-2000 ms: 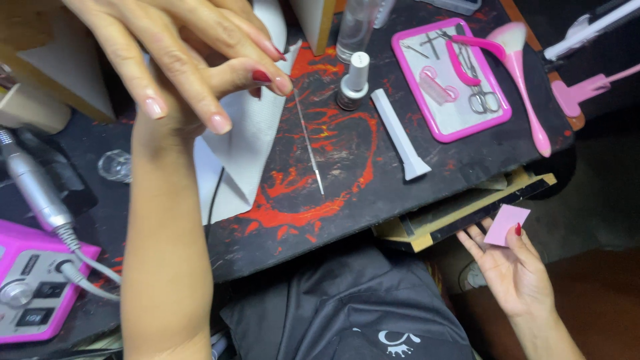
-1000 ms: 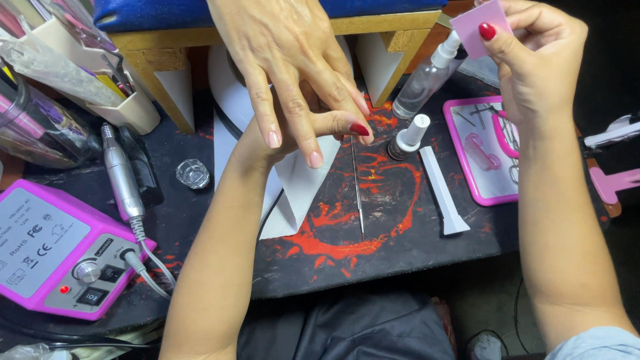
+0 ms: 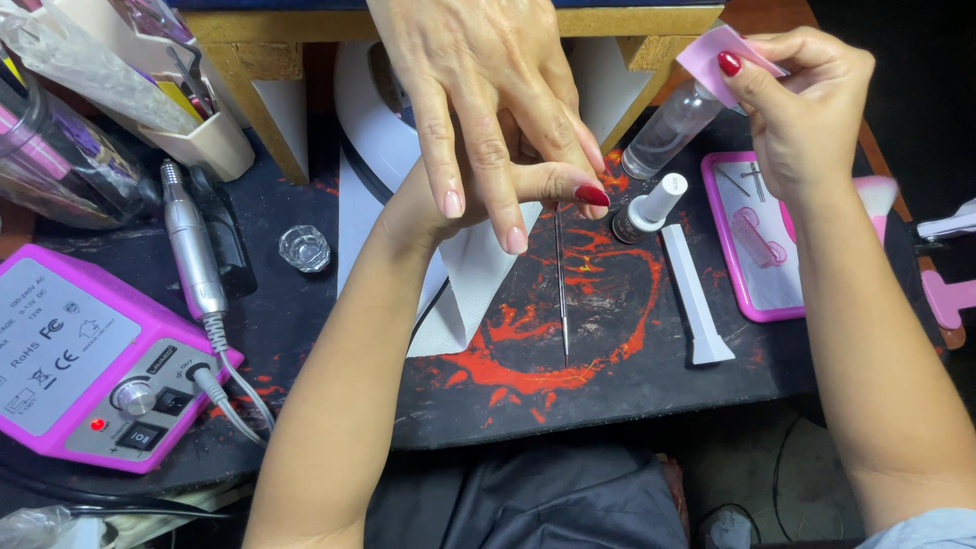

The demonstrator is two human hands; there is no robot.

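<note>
My left hand [image 3: 549, 183], its thumb nail red, supports another person's hand [image 3: 488, 99] from below; most of my fingers are hidden under it. That person's fingers point down over the table. At the upper right, my right hand [image 3: 808, 114] pinches a thin pink square [image 3: 705, 57] between thumb and fingers. The square covers the top of a clear bottle [image 3: 667, 133] of liquid; contact is hard to judge. Below the hands lie a thin metal-handled tool [image 3: 563, 297], a white-capped nail polish bottle [image 3: 648, 210] and a white plastic stick [image 3: 694, 297].
A pink nail drill machine [image 3: 107, 366], its silver handpiece [image 3: 187, 244] and a small glass dish [image 3: 304, 248] are on the left. A white lamp [image 3: 366, 114] and folded paper towel [image 3: 476, 282] lie under the wooden armrest [image 3: 335, 24]. At right is a pink-rimmed tray [image 3: 724, 229].
My right hand has moved with the pink square from beside a drawer at the front edge up to the clear bottle's top. My left hand still supports the other person's hand. The view has shifted.
</note>
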